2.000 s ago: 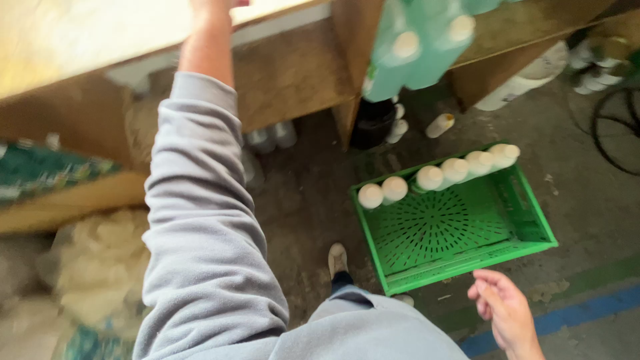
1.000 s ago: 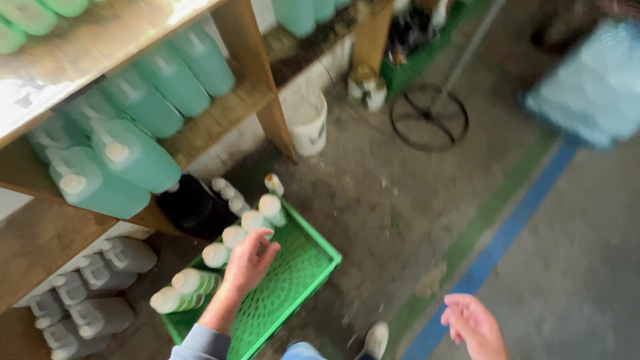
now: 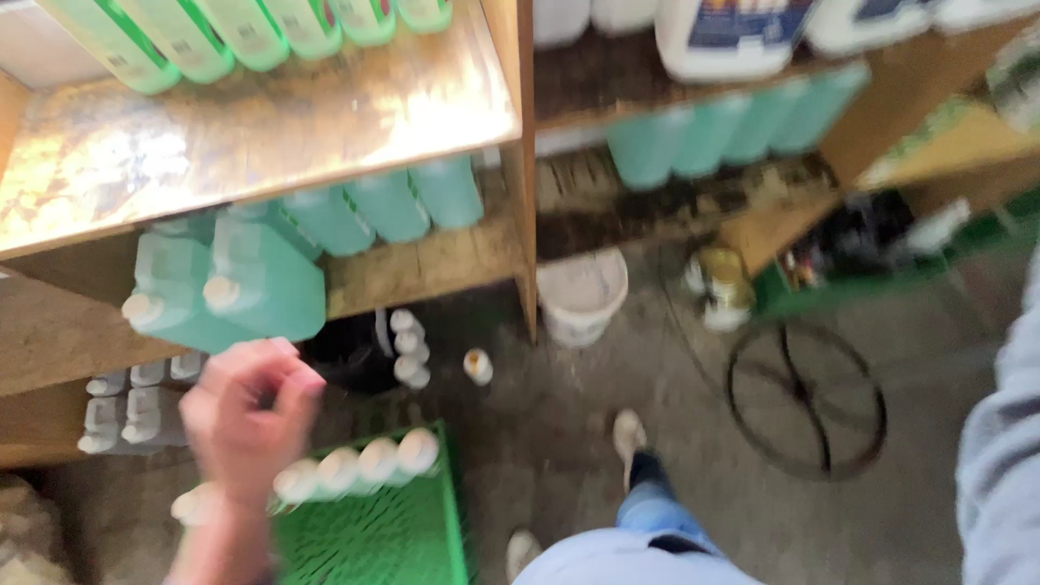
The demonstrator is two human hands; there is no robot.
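My left hand [image 3: 248, 418], blurred, is raised above the left part of a green plastic crate [image 3: 374, 532]; its fingers curl and nothing shows in them. A row of bottles with white caps [image 3: 418, 451] lines the far side of the crate. Just beyond the hand, teal-filled plastic jugs [image 3: 268, 280] stand on the lower wooden shelf. Of my right arm only a grey sleeve [image 3: 1003, 439] shows at the right edge; the right hand is outside the view.
Light green bottles [image 3: 236, 32] stand on the upper shelf [image 3: 268, 146]. Grey jugs [image 3: 146, 414] sit low at left. On the floor are a white bucket [image 3: 583, 296], small white bottles [image 3: 409, 349], a black wheel [image 3: 806, 398] and an open can [image 3: 721, 276]. White jugs [image 3: 723, 36] fill a shelf above.
My left hand was over the bottles in the crate one second ago and is now nearer the teal jugs. The right hand has left the view. The view has swung toward the shelves.
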